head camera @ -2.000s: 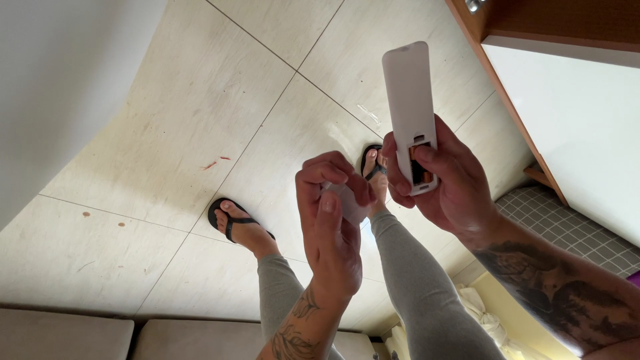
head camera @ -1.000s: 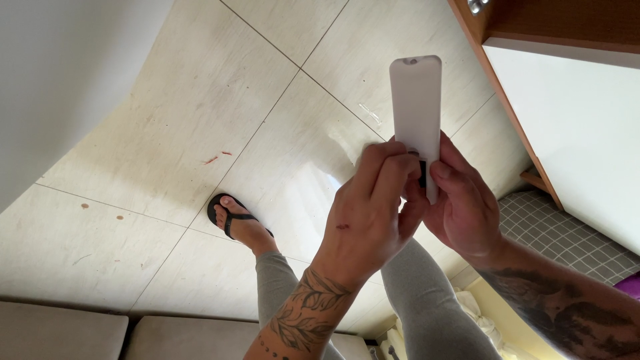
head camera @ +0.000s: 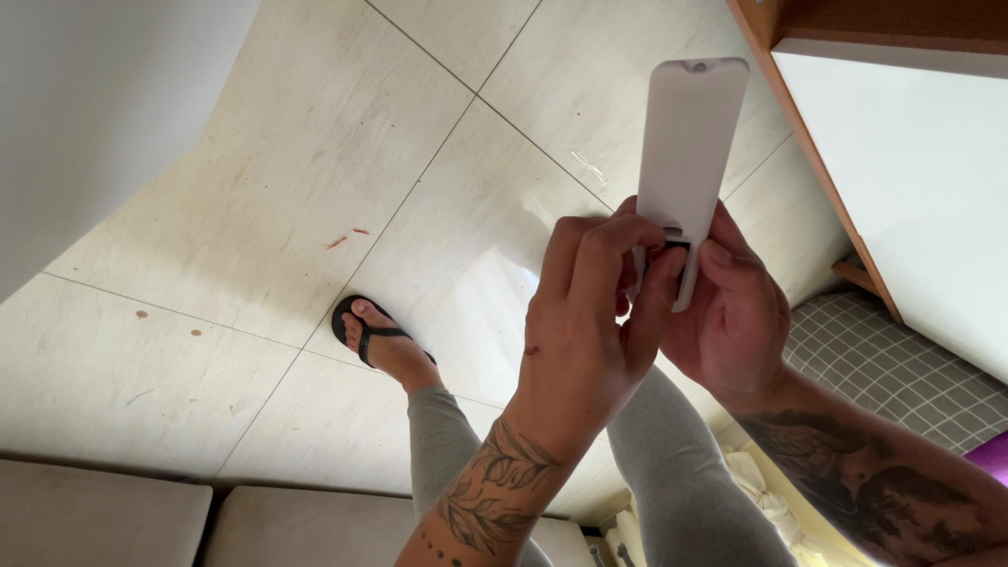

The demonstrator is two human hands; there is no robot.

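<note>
A white plastic remote control (head camera: pixel 693 142) stands nearly upright with its back towards me and its battery compartment (head camera: pixel 676 248) uncovered at the lower end. My right hand (head camera: pixel 736 315) grips the remote's lower part from the right and behind. At the compartment, the thumb and fingers of my left hand (head camera: pixel 594 315) are pinched together. They cover most of the opening, and whether they hold a battery or something else I cannot tell. The small white piece seen earlier in my left hand is not visible.
Below is a tiled floor (head camera: pixel 402 228) with my foot in a black flip-flop (head camera: pixel 374 332). Beige cushions (head camera: pixel 315 524) line the bottom edge. At right stand a wood-edged white panel (head camera: pixel 913 173) and a grey checked cushion (head camera: pixel 890 362). A pale surface (head camera: pixel 102 102) fills the upper left.
My left hand has moved right and up to the remote's battery compartment. Two seconds ago it was apart from the remote, with a small white piece in it. My right hand keeps its hold.
</note>
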